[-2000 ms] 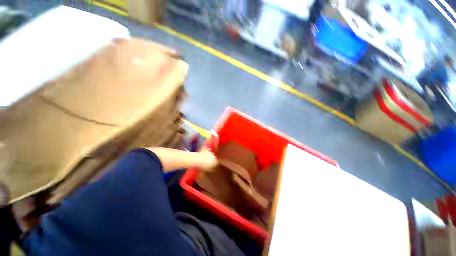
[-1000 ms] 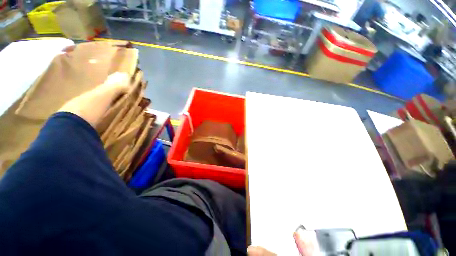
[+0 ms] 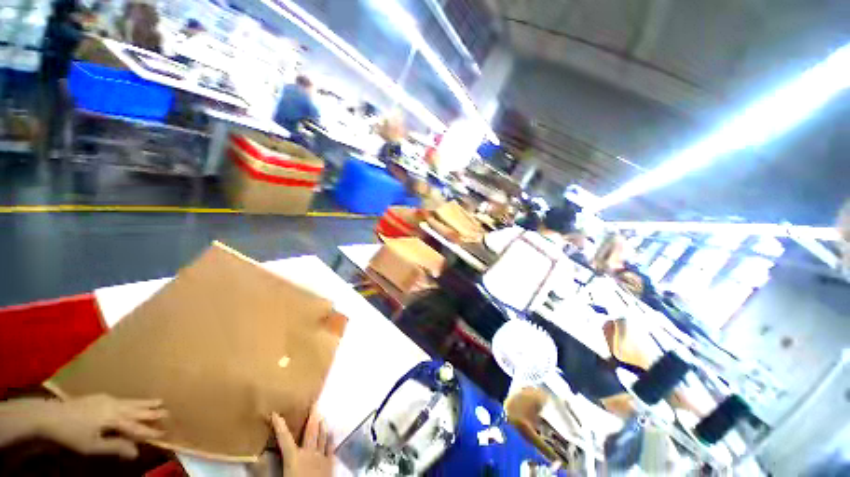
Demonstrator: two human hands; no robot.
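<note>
A tan-brown bag body point(image 3: 210, 354) lies slantwise over the white table, flat side up, with a small darker patch near its right corner. My left hand point(image 3: 107, 425) is at its near left edge, fingers over the panel and thumb low at the edge. My right hand point(image 3: 303, 447) is at its near right edge, fingers over the panel; the palm is cut off by the picture's bottom. The sewing machine point(image 3: 419, 410), with a blue cover, stands right of my right hand. Its needle area cannot be made out.
The red crate point(image 3: 47, 340) is at the left, partly behind the bag body. A white fan point(image 3: 524, 350) and dark thread cones point(image 3: 662, 377) stand behind the machine. A carton with red tape point(image 3: 272, 174) and blue bins stand across the aisle. Other people sit at far tables.
The view has swung right from the stack and crate to the machine. My left hand has moved from the stack to the table, where a bag body now lies under both hands.
</note>
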